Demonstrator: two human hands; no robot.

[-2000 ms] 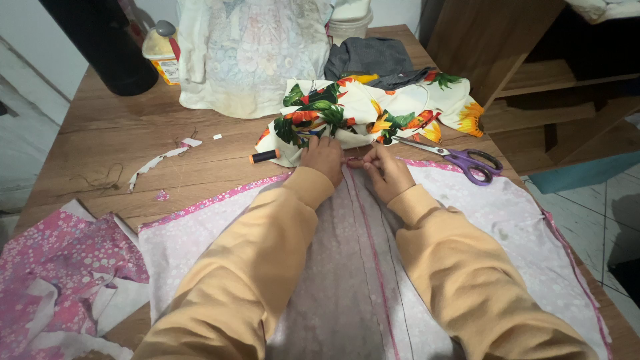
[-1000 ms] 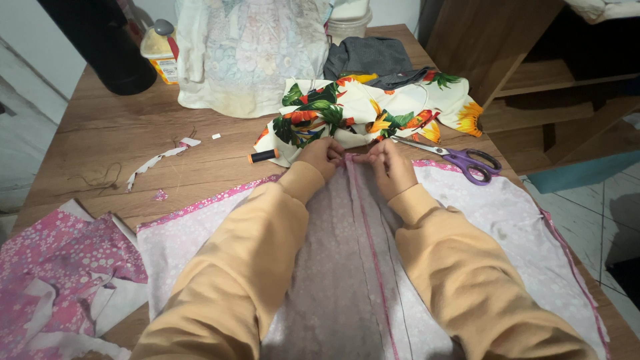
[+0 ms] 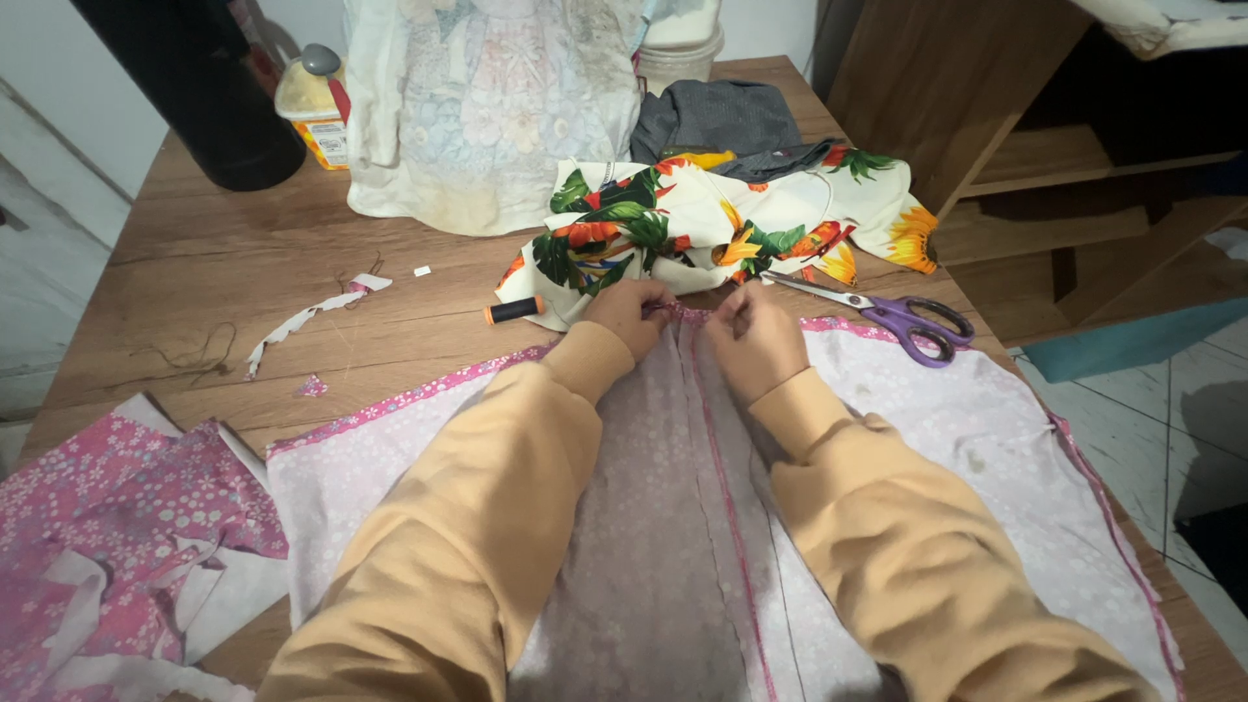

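Note:
A large piece of pink floral fabric (image 3: 643, 546) lies pale side up, its folded pink edge running across the table. My left hand (image 3: 632, 314) pinches that edge near the centre seam. On the other side of the seam, my right hand (image 3: 756, 336) has its fingertips together at the same edge; whether a needle or pin is between them is too small to tell. Purple-handled scissors (image 3: 902, 317) lie just right of my right hand, partly over the fabric. A spool of dark thread (image 3: 515, 310) rests left of my left hand, against a cream cloth with tropical print (image 3: 682, 219).
Pink fabric scraps (image 3: 127, 507) lie at the left, with a thin offcut (image 3: 302, 327) and loose thread (image 3: 195, 353) behind them. Along the back are a black cylinder (image 3: 205, 88), a tub with a spoon (image 3: 317, 117), a pale printed cloth (image 3: 487, 117) and grey fabric (image 3: 721, 122). Wooden shelves (image 3: 1053, 166) stand at right.
Both hands stay at the fabric's edge. My left hand's fingers have drawn in to the edge beside the centre seam, and my right hand has shifted slightly.

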